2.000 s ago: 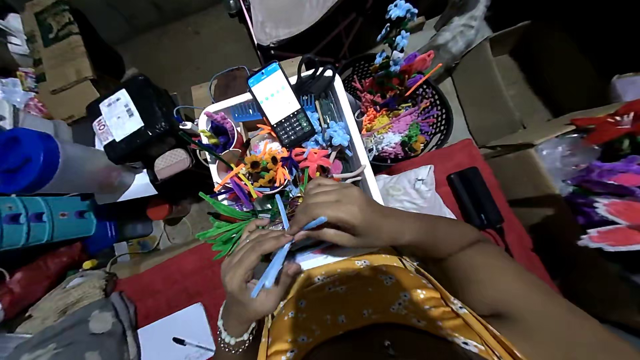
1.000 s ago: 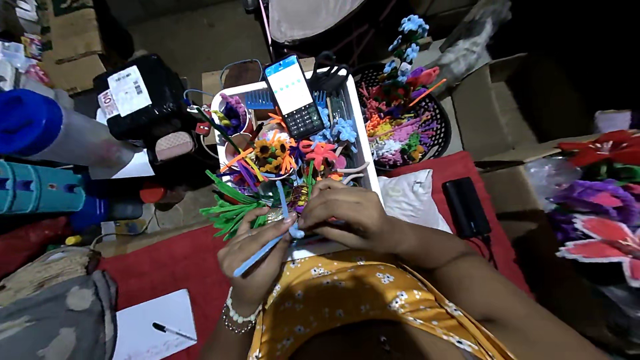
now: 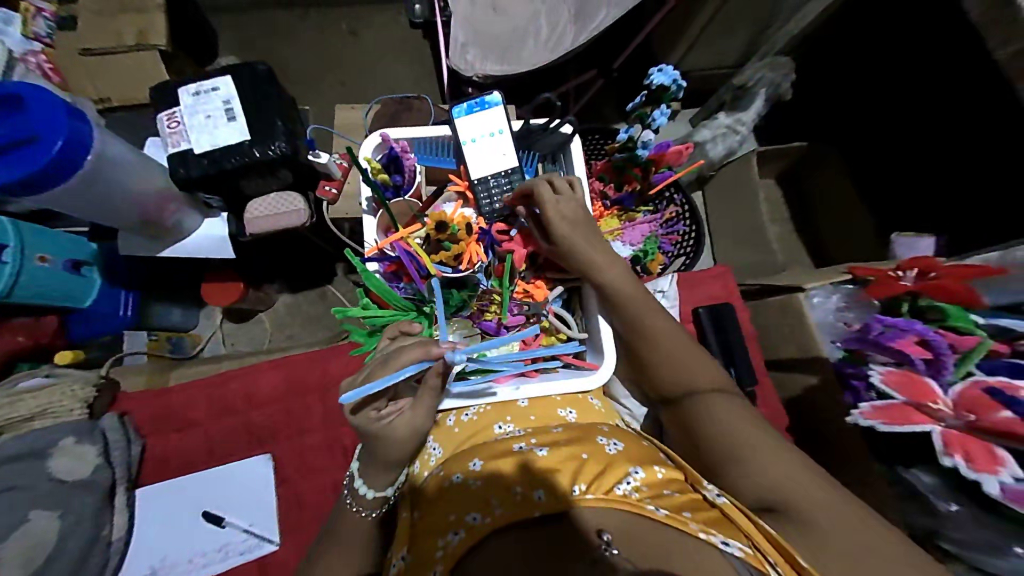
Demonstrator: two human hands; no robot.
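Note:
My left hand (image 3: 400, 392) grips a bunch of light blue pipe cleaners (image 3: 456, 358) joined at one knot, their ends spreading outward, over the near edge of a white plastic tray (image 3: 606, 352). My right hand (image 3: 556, 216) is over the tray's right side, its bent fingers beside the lower edge of a smartphone (image 3: 486, 152); whether it holds anything is unclear. The phone leans upright in the tray with its screen lit. Around it lie orange and yellow pipe-cleaner flowers (image 3: 454, 232), a blue comb (image 3: 434, 152) and green pipe cleaners (image 3: 376, 304).
A black basket (image 3: 694, 232) of coloured pipe-cleaner pieces stands right of the tray. At left are a black wrapped box (image 3: 240, 132) and a blue-lidded jug (image 3: 120, 168). Paper with a pen (image 3: 240, 528) lies on red cloth (image 3: 192, 408). Pipe-cleaner flowers (image 3: 944, 400) fill the far right.
My right hand has left the blue pipe cleaners and moved up to the phone. My left hand still holds them, and more blue strips now show fanned out to the right.

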